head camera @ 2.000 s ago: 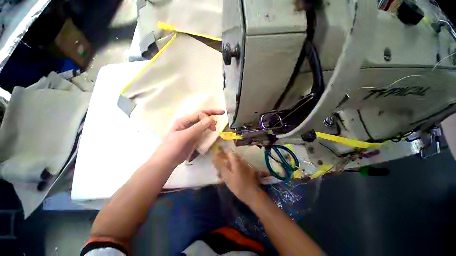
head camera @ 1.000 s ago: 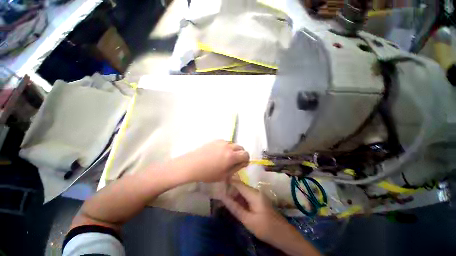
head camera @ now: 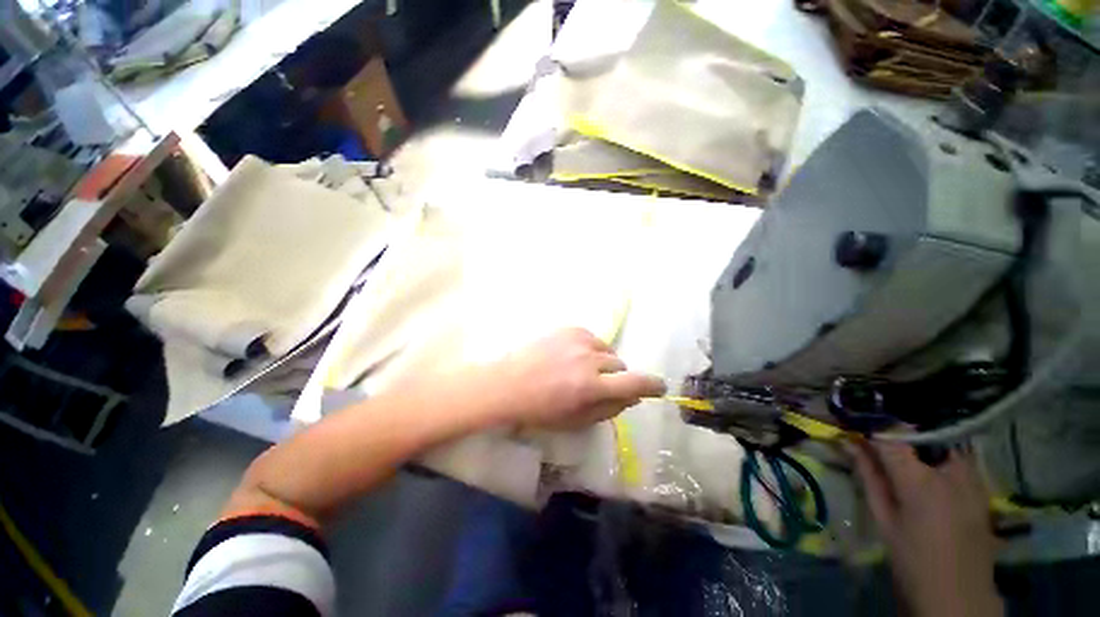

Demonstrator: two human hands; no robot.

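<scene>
My left hand [head camera: 577, 380] is closed near the needle area, thumb and finger on the short end of yellow binding tape [head camera: 690, 403] beside the presser foot [head camera: 724, 404]. A beige panel [head camera: 392, 307] with yellow edges lies under my left hand and forearm, partly over the table's front edge. My right hand [head camera: 923, 482] is at the right under the machine head, blurred, its fingertips at the yellow tape [head camera: 814, 425]; whether it grips the tape is unclear. Scissors with green-teal handles [head camera: 784, 494] lie between my hands.
The grey-cream sewing machine head [head camera: 844, 241] stands at the right. Beige panels [head camera: 259, 265] lie at the left, and a yellow-edged stack [head camera: 676, 97] lies behind. Brown folded pieces [head camera: 899, 42] are at the back right. Clear crinkled plastic [head camera: 724, 585] hangs at the front edge.
My right hand has moved from beside my left hand to the right, past the scissors. The panel has come away from the needle to the left since the earliest frame. The view has shifted left.
</scene>
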